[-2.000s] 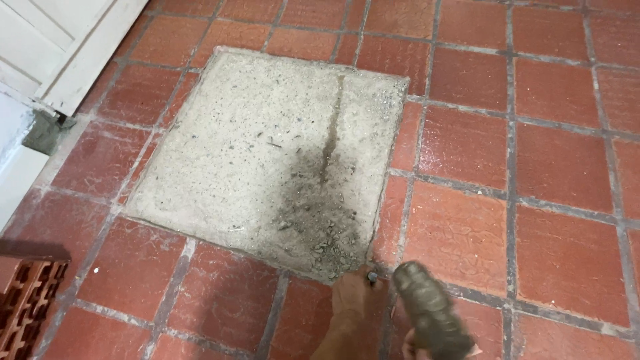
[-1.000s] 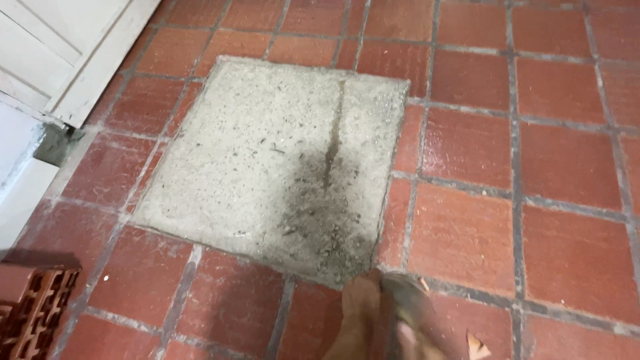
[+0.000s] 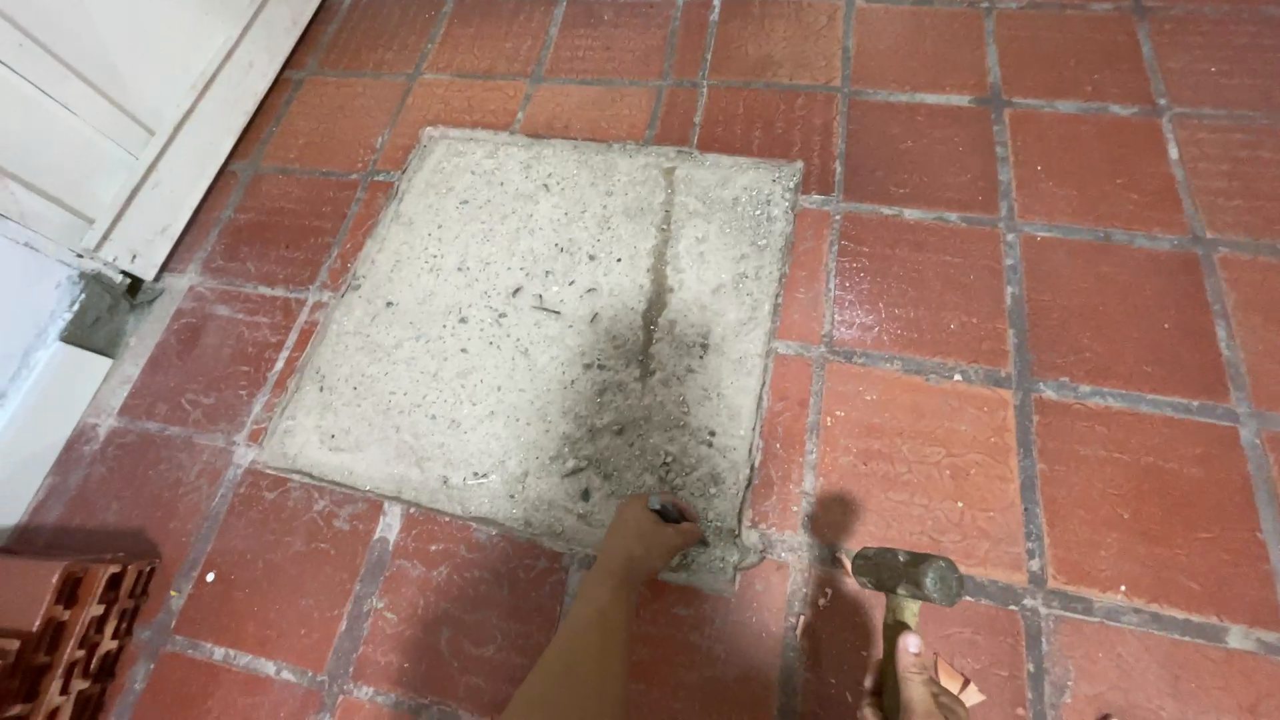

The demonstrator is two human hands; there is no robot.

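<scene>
My left hand (image 3: 645, 535) is closed around a short dark metal tool, likely a chisel (image 3: 668, 511), over the near right corner of a square concrete patch (image 3: 480, 330). Its lower end is hidden by my fingers. In my right hand (image 3: 915, 685), at the bottom edge, is the wooden handle of a club hammer (image 3: 908, 577); the head is up, to the right of my left hand and apart from it. Loose grey rubble (image 3: 660, 465) and a darker area lie just beyond my left hand. A narrow groove (image 3: 660, 270) runs through the patch toward its far edge.
Red clay floor tiles (image 3: 925, 460) with grey joints surround the patch. Perforated red clay blocks (image 3: 80, 630) stand at the lower left, a white panelled door (image 3: 130, 110) at the upper left. Tile fragments (image 3: 958, 682) lie beside my right hand.
My left hand has moved from the patch's near right corner onto the rubble, a little inward. The hammer, low beside my left hand a second ago, is now farther right with its head raised.
</scene>
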